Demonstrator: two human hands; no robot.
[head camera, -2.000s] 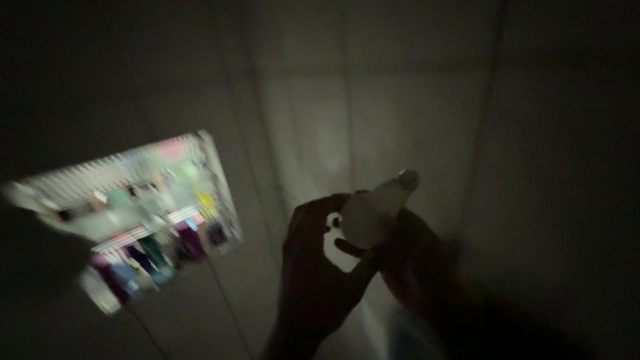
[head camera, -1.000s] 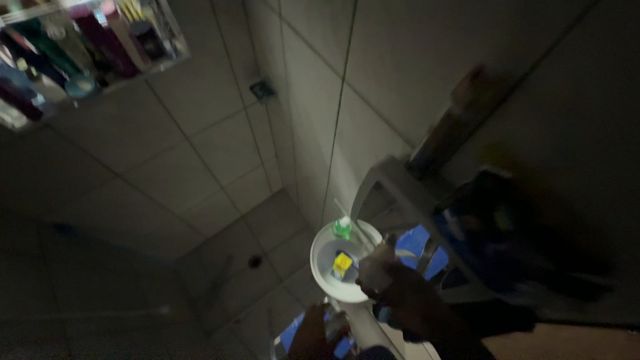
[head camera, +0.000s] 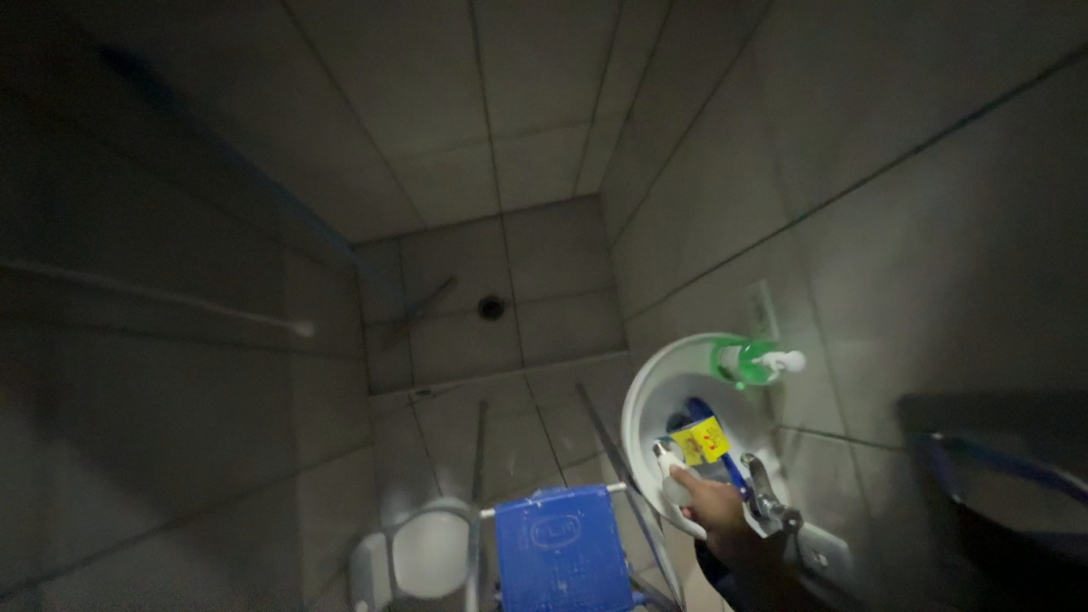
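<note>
My right hand (head camera: 712, 503) is over the near edge of a round white sink (head camera: 639, 399), its fingers closed around a small white bottle (head camera: 675, 478) with a shiny metallic-looking end. Just beyond that end, a yellow packet (head camera: 702, 440) lies in the basin, partly over a blue handled object (head camera: 733, 476) that looks like a brush. A green liquid soap bottle (head camera: 741, 362) with a white pump is at the sink's back rim. Beside my right wrist is a chrome faucet (head camera: 763, 493). My left hand is out of view.
A blue folding seat (head camera: 561, 548) with metal legs is left of the sink. Farther left is a white toilet (head camera: 431, 551). A floor drain (head camera: 491, 308) lies beyond, in the tiled floor. A white socket or switch plate (head camera: 823, 552) is near the faucet. The room is dim.
My left hand, visible near the sink one second ago, has left the view. Two seconds ago both hands were together at the white object. The view has swung from a shelf of bottles to the sink.
</note>
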